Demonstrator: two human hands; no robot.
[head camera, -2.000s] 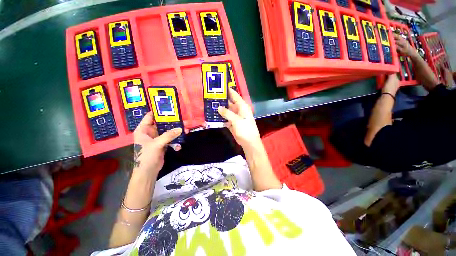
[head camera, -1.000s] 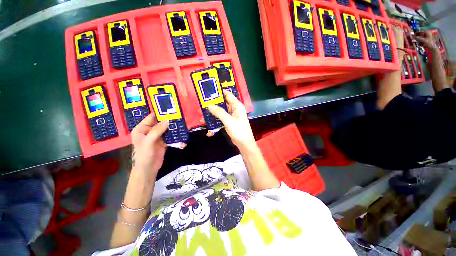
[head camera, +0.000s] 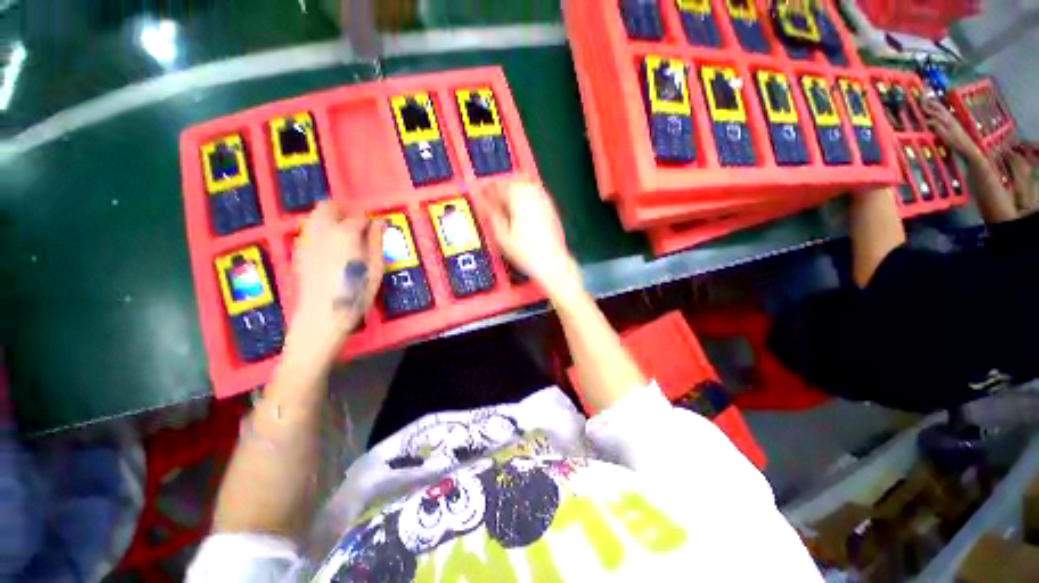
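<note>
The red-orange phone tray lies on the bench with keypad phones in its pockets and one bare pocket in the upper row. Two phones with pale lit screens, one left and one right, lie side by side in the lower row. My left hand is over the lower row's second pocket, left of them, and hides most of it. My right hand is over the lower row's right end. The fingers are blurred or hidden, so any grip cannot be told.
Stacked red trays of phones stand to the right on the green bench. Another worker's arm reaches to further trays. Below the bench edge is a red box with a dark item.
The two phones that I held now lie in the tray's lower row. My hands have parted from them and moved up over pockets on either side. The view has shifted.
</note>
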